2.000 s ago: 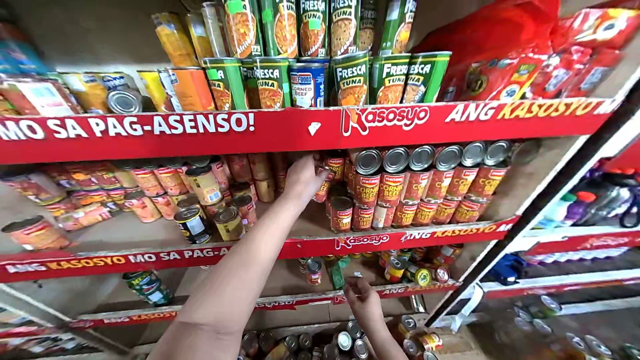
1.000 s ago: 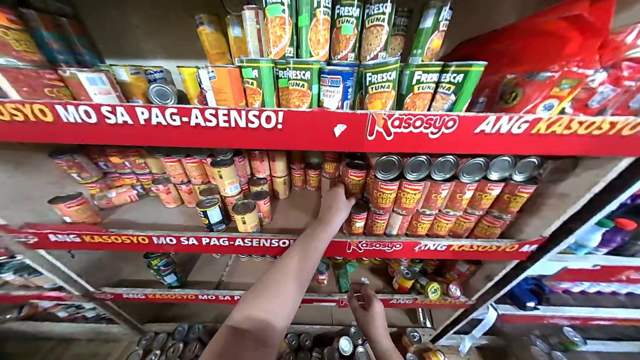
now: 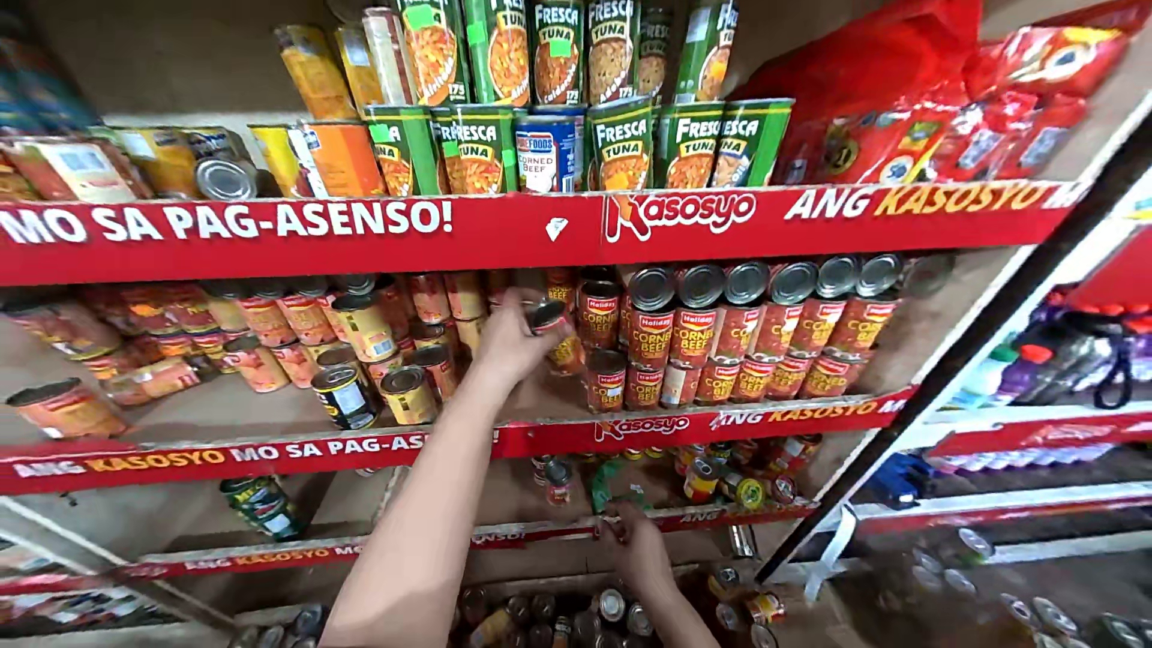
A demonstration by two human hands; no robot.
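My left hand (image 3: 509, 340) reaches into the middle shelf, its fingers around a small corned beef can (image 3: 548, 317) with a dark top. Just right of it stand stacked red corned beef cans (image 3: 651, 338) in two layers, tops facing forward. Yellow-labelled cans (image 3: 408, 394) and a black-labelled can (image 3: 345, 397) stand to its left. Lower down, my right hand (image 3: 634, 540) is before the edge of the shelf below, fingers curled; whether it holds anything is unclear. A green plastic piece (image 3: 612, 486) lies on that shelf just behind it.
Green tuna cans (image 3: 621, 146) and red packets (image 3: 900, 135) fill the upper shelf, above a red printed shelf strip (image 3: 504, 232). Loose cans (image 3: 540, 621) lie at the bottom. A dark upright post (image 3: 972, 333) divides this rack from the one at right. A can (image 3: 65, 407) lies tilted at left.
My left hand was among the cans at the stack's left side; now it is a little left of the stack, with a can tilted in its fingers. My right hand stays low.
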